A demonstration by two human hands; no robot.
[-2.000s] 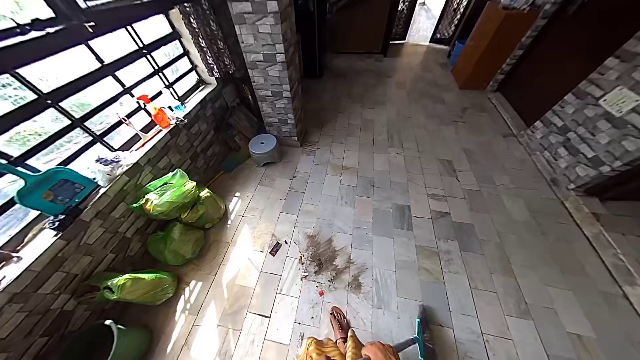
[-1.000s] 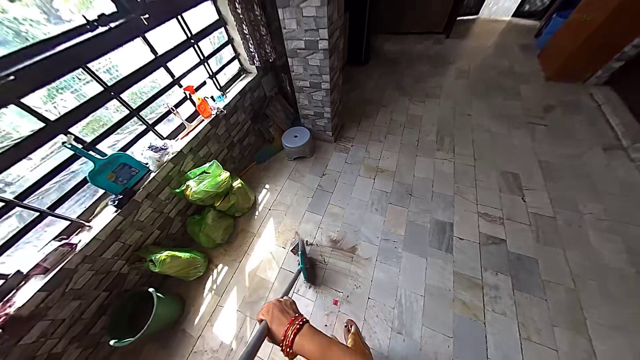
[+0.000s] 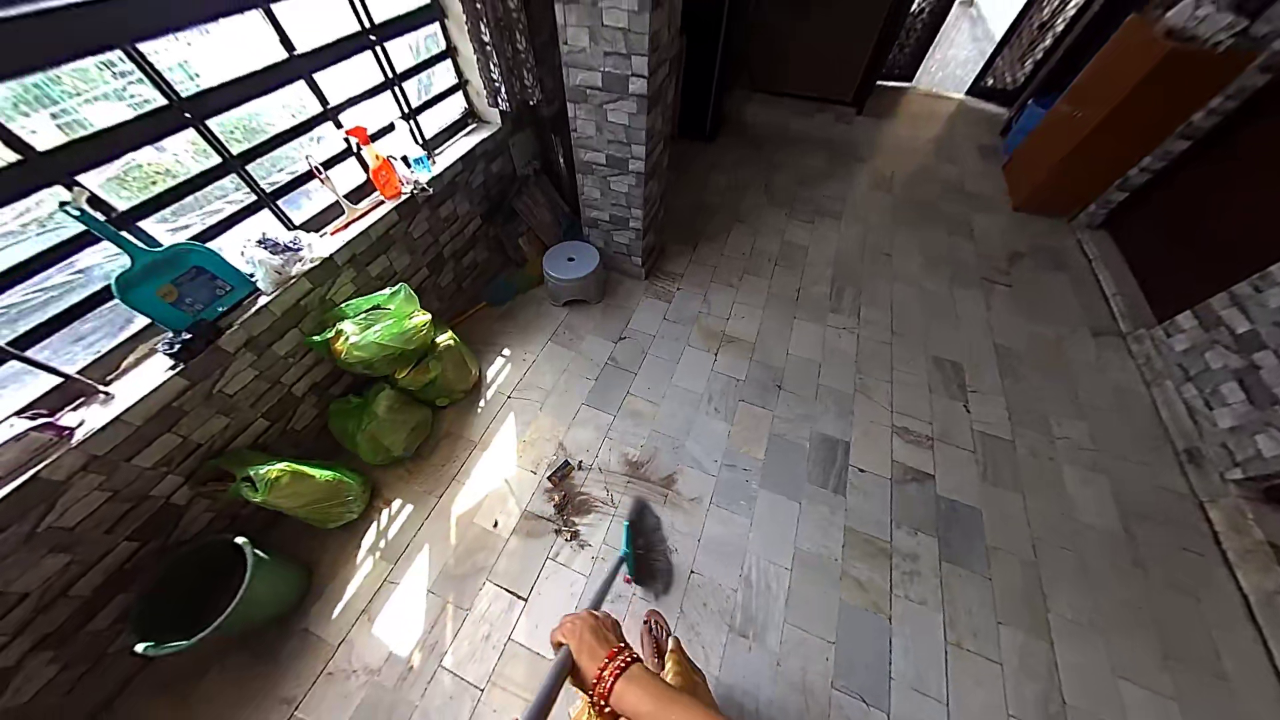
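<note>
My right hand [image 3: 590,640], with red bangles at the wrist, is closed around the grey handle [image 3: 556,684] of a long broom at the bottom centre. The broom's teal head [image 3: 628,552] with dark, blurred bristles [image 3: 653,548] is low over the tiled floor just beyond my sandalled foot [image 3: 655,638]. Left of the head lies a small heap of dirt and debris [image 3: 567,508], with a small dark packet [image 3: 561,471] at its far end. Dusty smears [image 3: 650,472] mark the tiles beyond the bristles. My left hand is out of view.
Several green plastic bags [image 3: 380,422] and a green bucket [image 3: 270,590] stand along the left wall. A grey stool [image 3: 573,272] is by the stone-clad pillar [image 3: 615,130]. On the windowsill are a teal dustpan [image 3: 183,284] and an orange spray bottle [image 3: 383,175]. An orange-brown cabinet [image 3: 1110,125] stands far right.
The broom has moved from the right of the dirt onto the dirty patch. Dirt that was spread over the tiles now lies partly heaped beside the small packet. The view has shifted.
</note>
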